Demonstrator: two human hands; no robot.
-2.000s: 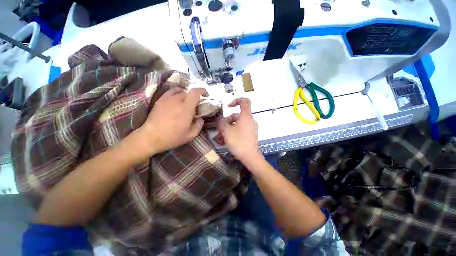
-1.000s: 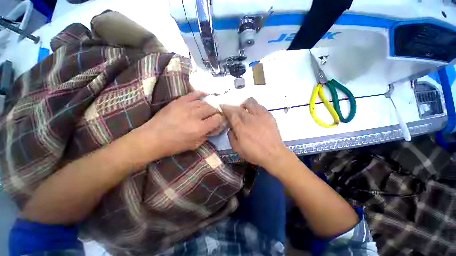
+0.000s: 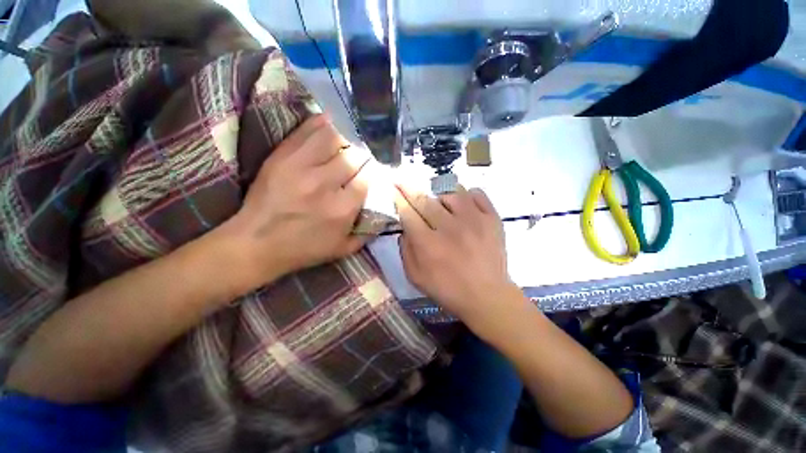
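The brown plaid garment piece (image 3: 265, 345) is bunched left of the needle and hangs over my lap, with a tan layer (image 3: 177, 19) at its top. My left hand (image 3: 305, 190) lies on the plaid and presses a small folded end (image 3: 375, 223) beside the needle area. My right hand (image 3: 455, 243) rests flat on the bed just right of that end, fingertips close to the presser foot. Whether it grips cloth cannot be told. Bright glare hides the needle point and the cloth under it.
The sewing machine (image 3: 433, 66) stands ahead with a black strap (image 3: 685, 66) over it. Scissors (image 3: 629, 208) with yellow and green handles lie right on the bed, left of a thin white tool (image 3: 749, 252). Darker plaid cloth (image 3: 751, 372) lies at lower right.
The view has moved closer to the needle area. My right fingers have flattened from a raised pinch onto the bed. My left hand stays on the cloth near the needle.
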